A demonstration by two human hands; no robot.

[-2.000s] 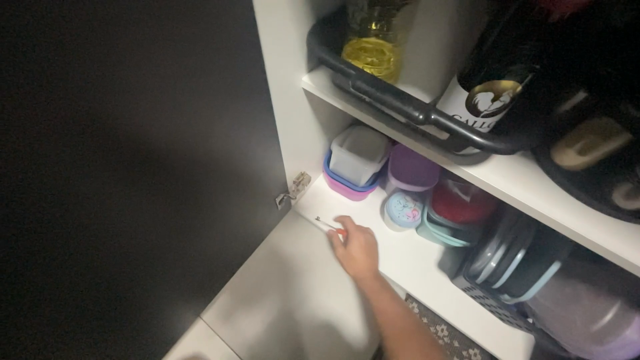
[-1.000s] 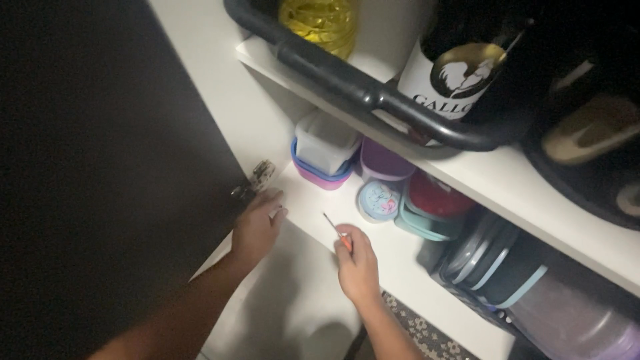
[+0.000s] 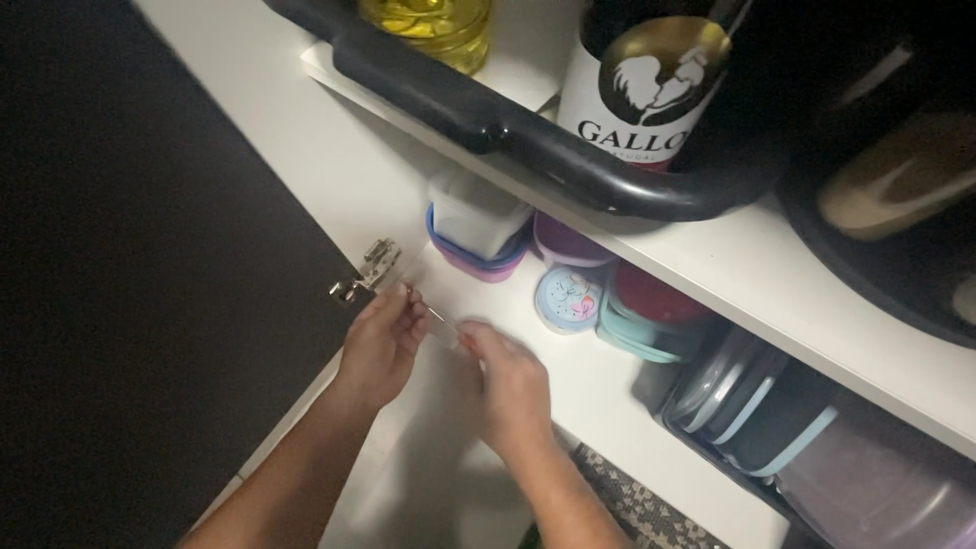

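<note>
My right hand is closed around the red handle of a small screwdriver, whose thin metal shaft points up and left. The tip of that shaft reaches the fingers of my left hand, which are pinched together; whether they hold a screw or only the tip, I cannot tell. Just above and left of my left hand is a metal cabinet hinge, between the dark door and the white side panel. Both hands are over the front edge of the white bottom shelf.
Nested plastic containers, a round light-blue tub and a basket of lidded containers stand on the bottom shelf. Above, a black tray rim juts over the upper shelf, with an oil bottle and a Gallo bottle.
My left hand, absent from the oldest frame, came in beside the hinge and is now at the screwdriver's tip. The two hands have drawn together. The view has moved closer.
</note>
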